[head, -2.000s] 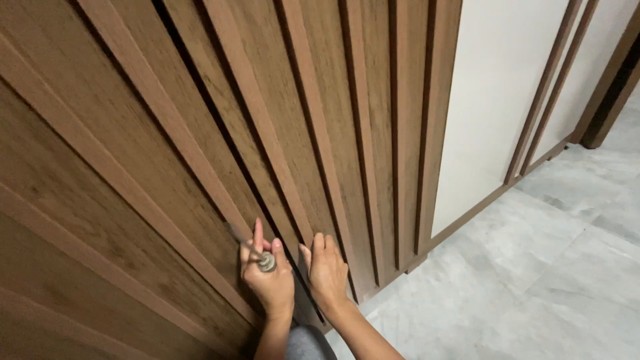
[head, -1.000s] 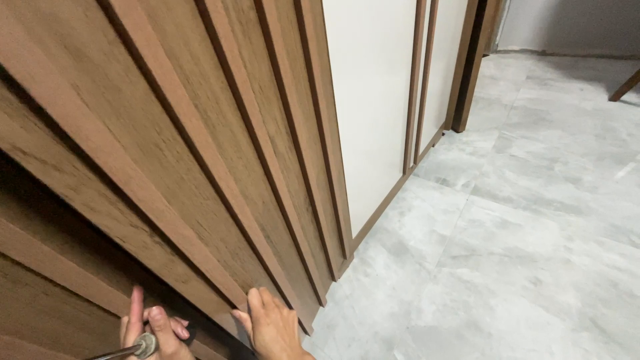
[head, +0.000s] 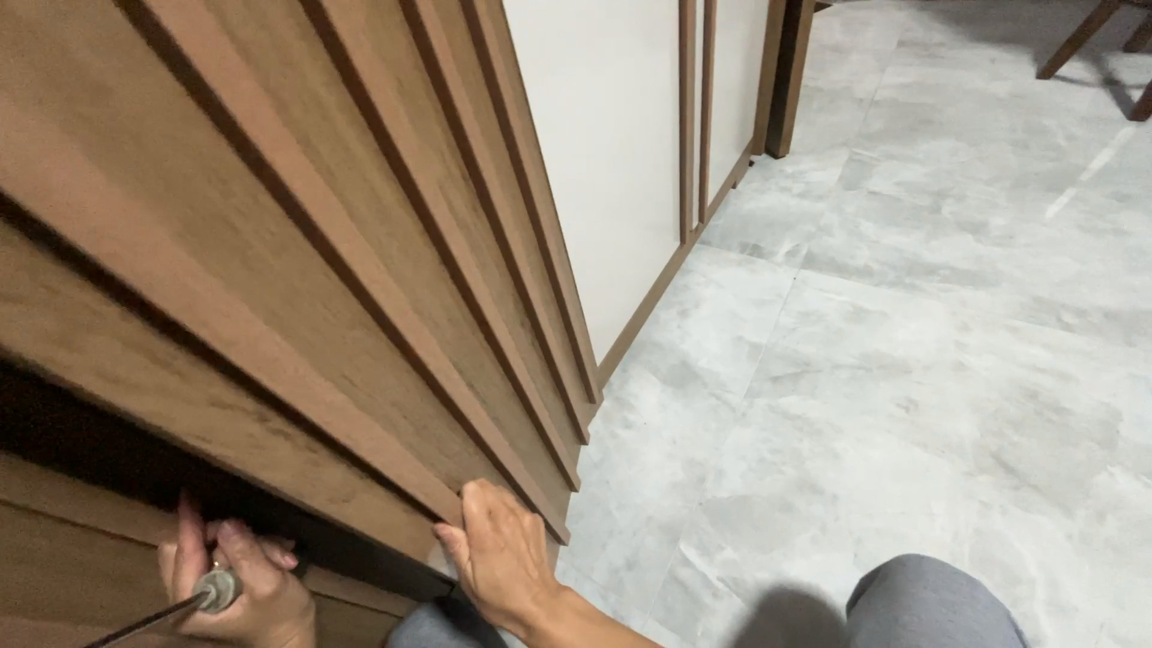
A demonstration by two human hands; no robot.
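Observation:
My left hand [head: 247,585], low at the left, is closed on a screwdriver [head: 216,591] with a pale, see-through handle; its dark metal shaft points to the lower left. The fingers are at a dark gap beside a slatted wood door panel [head: 342,315]. My right hand [head: 504,558] rests over the outermost slats near the panel's bottom, thumb at its edge, fingers bent over a raised slat. Whatever lies inside the gap is too dark to tell.
White cabinet panels [head: 603,162] with brown trim stand beyond the slats. Grey marbled floor tiles [head: 882,387] spread to the right. Dark wooden furniture legs [head: 1080,40] stand at the upper right. My knee [head: 936,603] in grey cloth shows at the bottom.
The slatted panel has swung outward, and the narrow dark gap beside it has widened. My right hand has stayed on the panel's lower part. The view has turned toward the floor.

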